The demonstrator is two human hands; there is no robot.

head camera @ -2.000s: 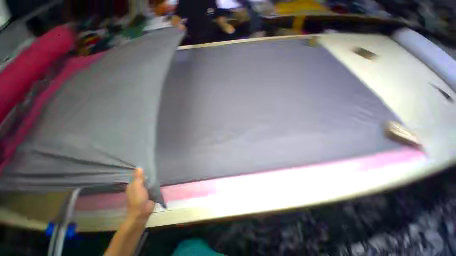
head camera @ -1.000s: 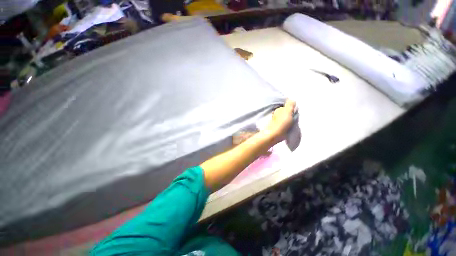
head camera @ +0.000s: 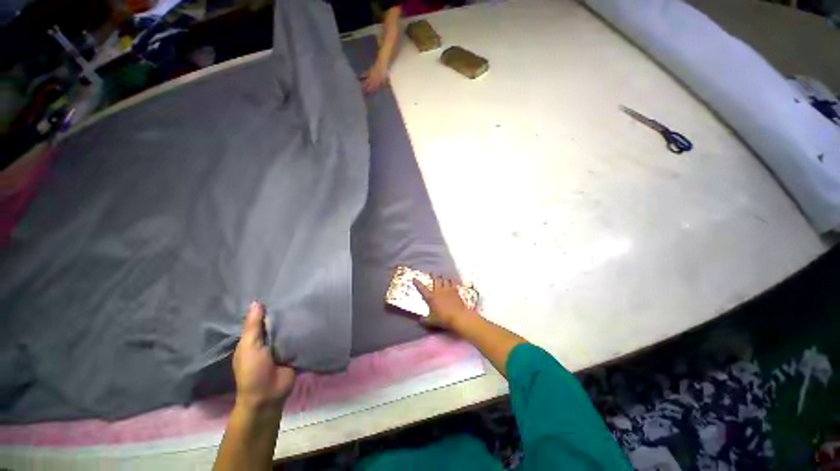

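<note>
A grey fabric ply (head camera: 184, 202) lies loosely folded over the lay, its free edge pulled back to the left of the stack's end. My left hand (head camera: 261, 359) grips this ply near the table's near edge, with creases running from the fingers. My right hand (head camera: 444, 302) is on a shiny wrapped metal weight (head camera: 405, 291) at the near right corner of the grey stack (head camera: 396, 198). A pale pink band (head camera: 405, 359) shows along the near edge.
Another person's hand (head camera: 376, 78) touches the stack's far corner. Two darker weights (head camera: 464, 63) lie on the cream table (head camera: 553, 212) at the far side. Shears (head camera: 677, 140) lie further right, before the white paper roll (head camera: 737, 101). Scraps cover the floor (head camera: 682, 396).
The ply's end has moved back left, uncovering the stack's end. My left hand has come into view holding the ply. My right hand is now on the weight.
</note>
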